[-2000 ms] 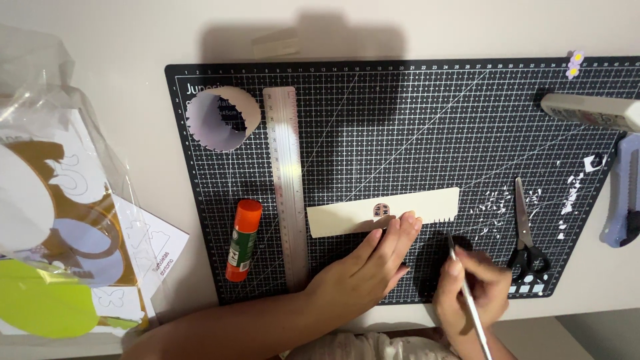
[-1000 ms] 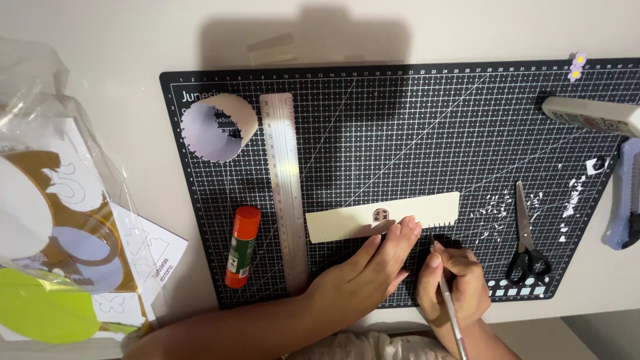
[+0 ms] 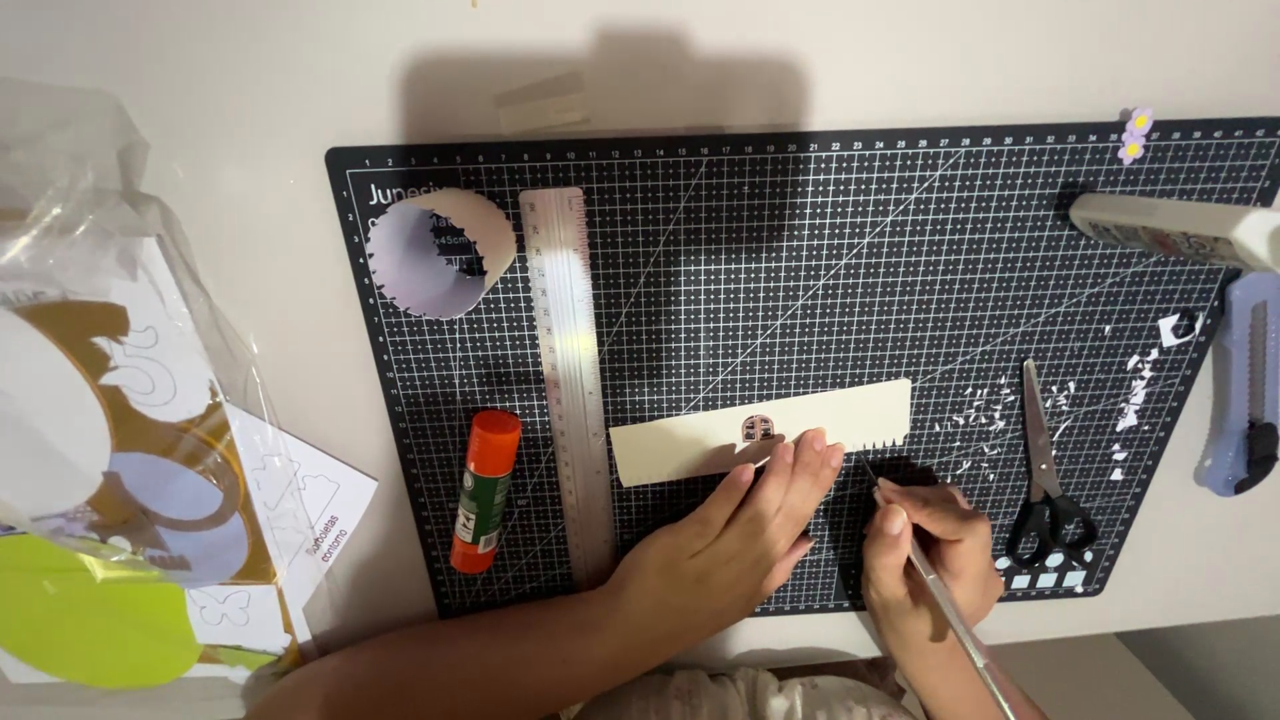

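A cream paper strip [image 3: 690,437] lies slightly tilted on the black cutting mat [image 3: 800,300]. It bears a small window shape [image 3: 757,429], and small notches line the right part of its lower edge. My left hand [image 3: 735,525] rests flat with its fingertips on the strip's lower edge and holds nothing. My right hand [image 3: 930,555] grips a slim silver craft knife [image 3: 945,600], its tip just below the notched edge. Paper scraps [image 3: 985,405] and black-handled scissors [image 3: 1042,470] lie to the right.
A clear ruler [image 3: 568,370], an orange glue stick [image 3: 486,490] and a notched paper ring [image 3: 440,255] are on the mat's left. A white bottle [image 3: 1170,228] and a lilac box cutter [image 3: 1245,385] are at right. Plastic-wrapped paper shapes [image 3: 100,560] lie far left.
My right hand with the craft knife has shifted slightly along the strip's lower edge toward my left hand. My left hand stays on the strip.
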